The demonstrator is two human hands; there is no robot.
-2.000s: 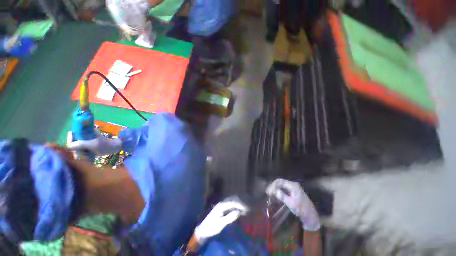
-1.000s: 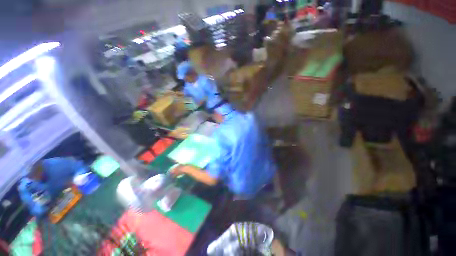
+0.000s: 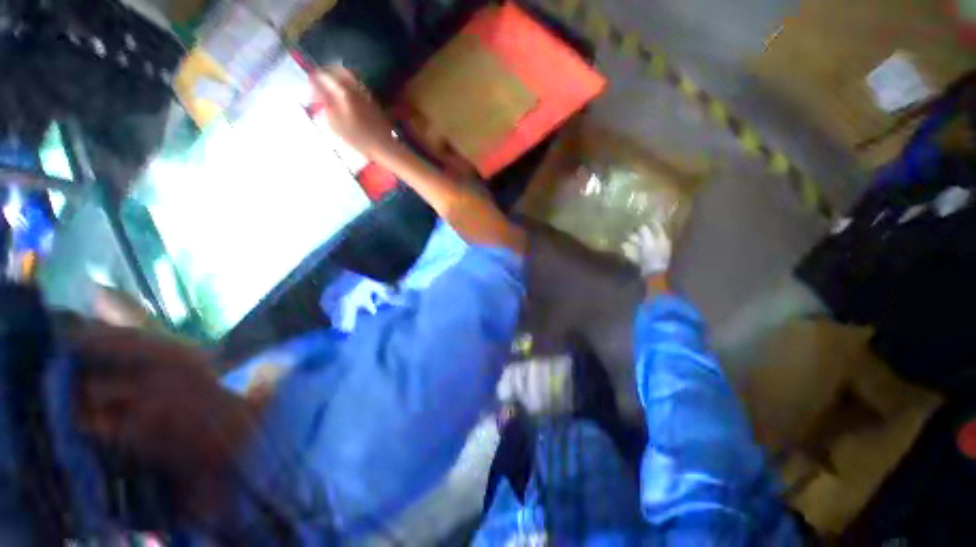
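My right hand point(image 3: 647, 248), in a white glove with the arm stretched forward, is at the near right edge of an open cardboard box point(image 3: 701, 182). Its fingers look spread and nothing is seen held. Shiny, clear plastic-like contents point(image 3: 610, 198) lie in the box beside the fingertips; whether they touch is unclear. My left hand point(image 3: 535, 385), also in a white glove, is low near my body. It is blurred, and its grip cannot be made out.
Another person's bare arm point(image 3: 401, 155) and blue sleeve reach over a bright white-green sheet point(image 3: 252, 192) on the bench at left. A red tray point(image 3: 567, 80) with brown cardboard point(image 3: 471, 91) stands behind the box. Yellow-black floor tape point(image 3: 712, 102) and cardboard boxes point(image 3: 819, 385) are at right.
The view has swung from the wide room down to the floor beside the bench. My right hand now shows at a cardboard box. The neighbouring person is now close on the left.
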